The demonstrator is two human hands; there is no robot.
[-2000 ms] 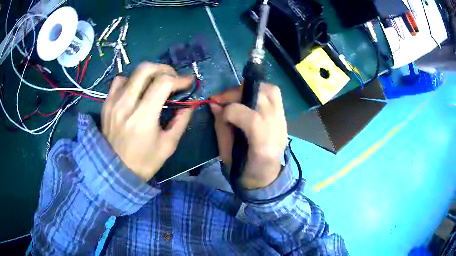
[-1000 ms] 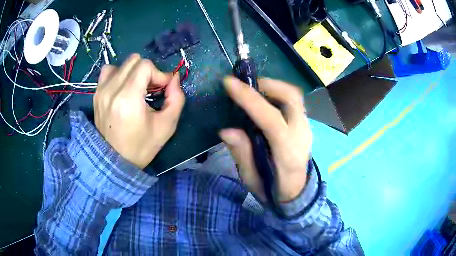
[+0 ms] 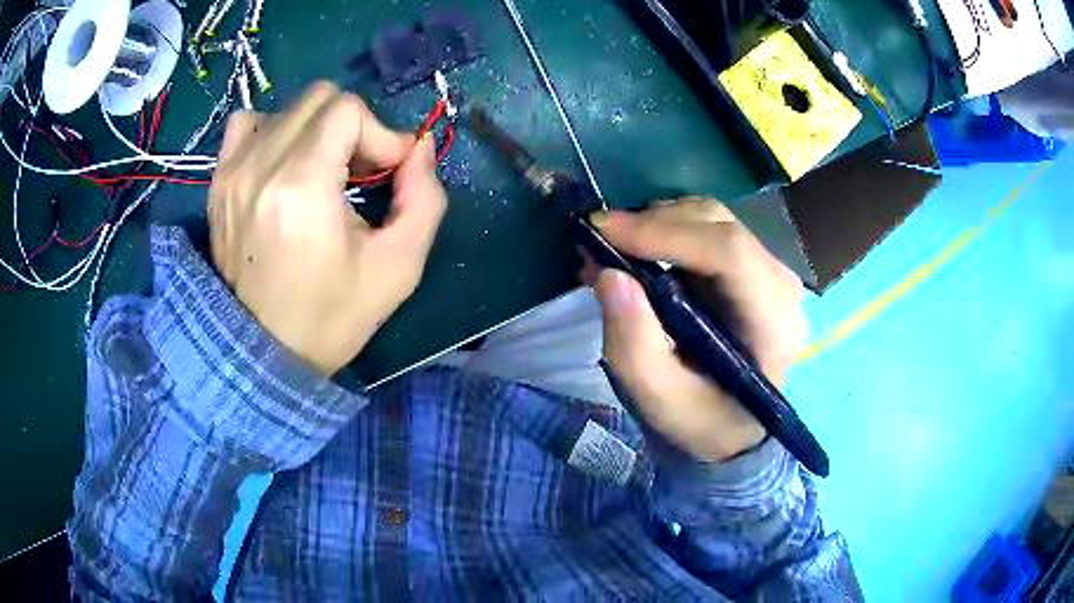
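My left hand [image 3: 324, 224] pinches a red lead wire [image 3: 433, 119] between thumb and index finger, its end at a small silver connector [image 3: 443, 85]. The connector stands at the front edge of the dark holding block [image 3: 426, 50]. My right hand [image 3: 701, 318] holds the black soldering iron [image 3: 695, 324] like a pen. Its blurred barrel points up and left, the tip a little right of the connector, with a gap that is hard to judge. The white and red cable [image 3: 153, 172] runs left from my left hand. The wire ends inside my left hand are hidden.
A white solder spool [image 3: 87, 54] and loose connectors [image 3: 242, 59] lie at the upper left. A yellow sponge [image 3: 789, 104] sits in the stand tray at the upper right. A brown cardboard flap [image 3: 866, 206] juts over the mat's right edge, above the blue floor [image 3: 930, 448].
My right hand first let go of the wires and moved right, then turned the iron from upright to slanting towards the connector. My left hand moved the wire end to the connector.
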